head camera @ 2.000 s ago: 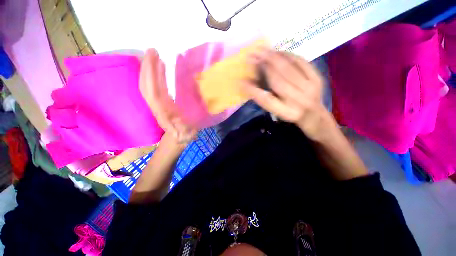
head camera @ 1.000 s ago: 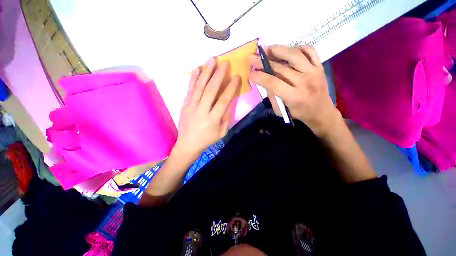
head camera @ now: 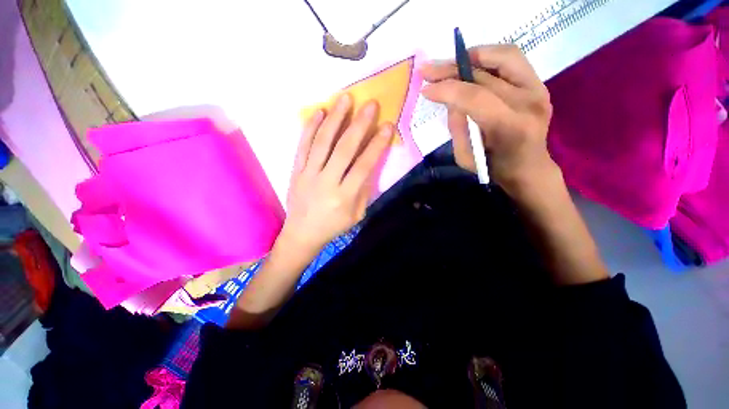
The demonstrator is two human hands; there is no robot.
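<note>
The yellow-tan marking template [head camera: 389,86] lies on a small pink cut piece [head camera: 409,142] on the white table, its pointed corner towards the top. The piece's edge shows along the template's right side. My left hand [head camera: 336,172] lies flat on the template, fingers spread, pressing it and covering its lower part. My right hand [head camera: 503,108] holds the marking pen [head camera: 473,128], white barrel and black end, to the right of the template. The pen is clear of the template. A loose stack of hot pink pieces [head camera: 180,200] lies left of my left hand.
The white table [head camera: 224,48] has a printed ruler [head camera: 559,28] along its front edge and a brown fitting [head camera: 344,46] at top centre. A brown board [head camera: 72,68] is at left. Pink heaps [head camera: 631,120] lie at right. A blue basket [head camera: 324,257] sits below the table.
The template went from my right hand onto the pink piece, and my left hand came down on it. In the last second my right hand with the pen has moved right, away from the template.
</note>
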